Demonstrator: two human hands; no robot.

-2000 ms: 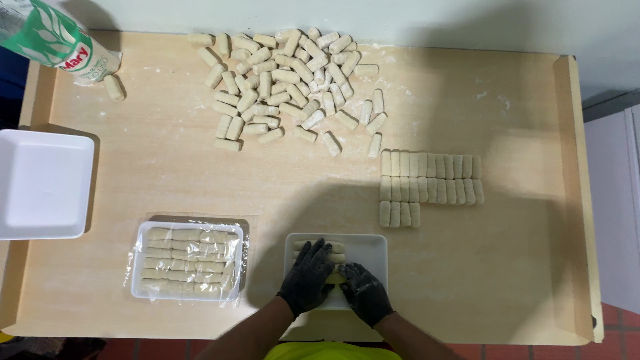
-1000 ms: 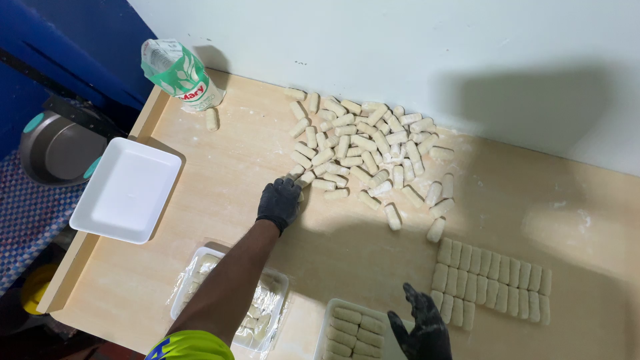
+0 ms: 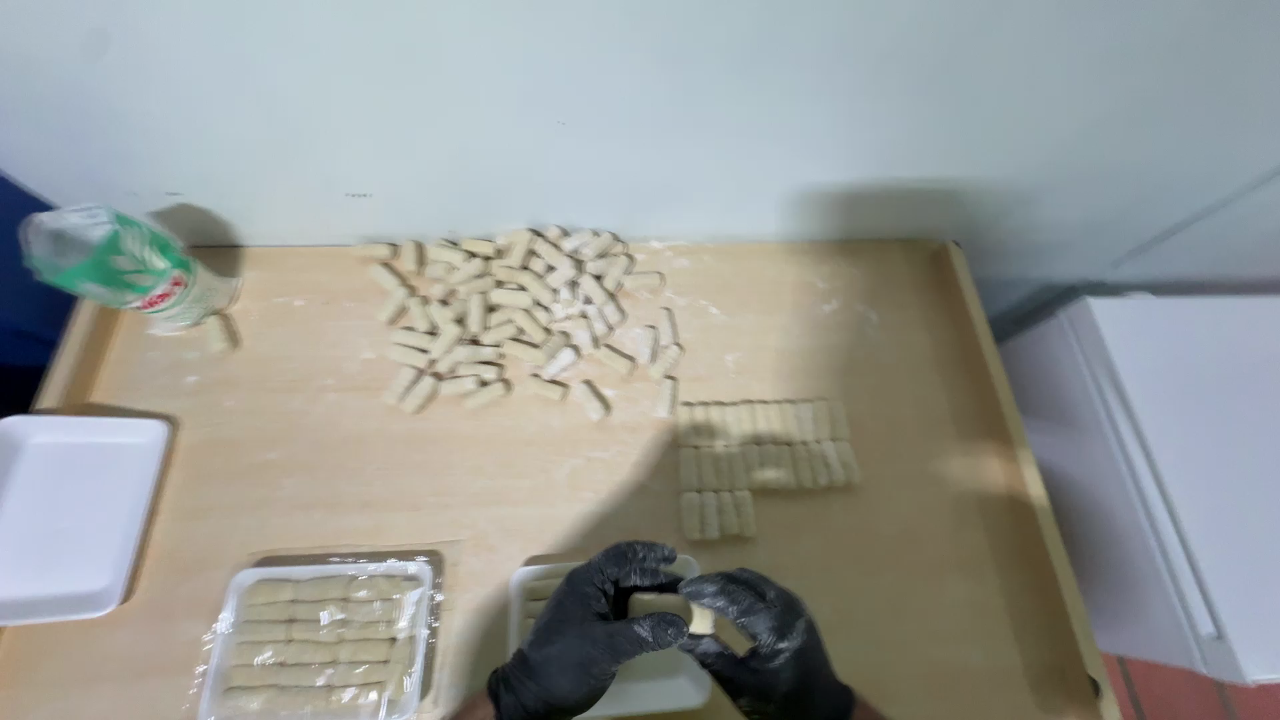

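Note:
Both my hands wear black gloves dusted with flour and meet over a white foam tray (image 3: pixel 655 690) at the bottom centre. Between the fingers of my left hand (image 3: pixel 600 625) and my right hand (image 3: pixel 765 635) are short dough pieces (image 3: pixel 702 618), held above the tray. More dough pieces lie in the tray's left part, partly hidden by my left hand. Rows of dough pieces (image 3: pixel 765 465) stand side by side on the wooden board, up and right of my hands. A loose heap of dough pieces (image 3: pixel 510 300) lies farther back.
A filled tray wrapped in clear film (image 3: pixel 315 635) sits at lower left. An empty white tray (image 3: pixel 75 510) lies at the far left edge. A green and white flour bag (image 3: pixel 140 270) stands at back left, with one dough piece (image 3: pixel 220 332) beside it. Raised wooden rims (image 3: pixel 1025 460) border the board.
My left hand has come from the heap to the tray. My right hand, spread beside the tray a second ago, now meets it with dough between the fingers. The view has swung right.

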